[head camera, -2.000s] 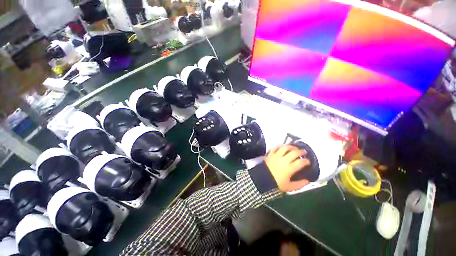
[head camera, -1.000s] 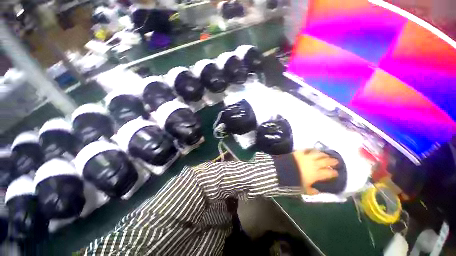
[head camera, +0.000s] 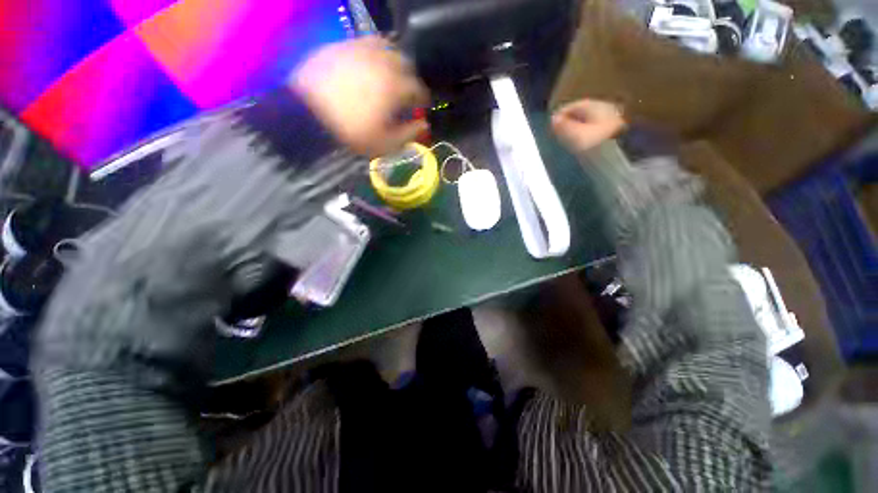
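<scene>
My left hand (head camera: 361, 94) is blurred, raised over the bench by the monitor's lower corner, above the yellow tape roll (head camera: 404, 176). Its fingers are bent; I cannot tell if it holds anything. My right hand (head camera: 589, 123) is at the bench's right side, right of the white strap (head camera: 528, 183), with curled fingers; its grip is unclear. A white mouse (head camera: 479, 199) lies between tape and strap. A pale plate-like piece (head camera: 337, 260) shows beside my left sleeve, which hides what lies behind it.
The monitor (head camera: 183, 58) shows a pink, orange and blue pattern at upper left. A large black object (head camera: 481, 38) stands behind the mouse. Brown cartons (head camera: 712, 87) and loose white parts (head camera: 770, 308) are at right. Dark camera heads are cut off at the left edge.
The view has swung right and down. My left hand has left the black camera head it rested on. My right hand has come into view; the camera rows are mostly out of view.
</scene>
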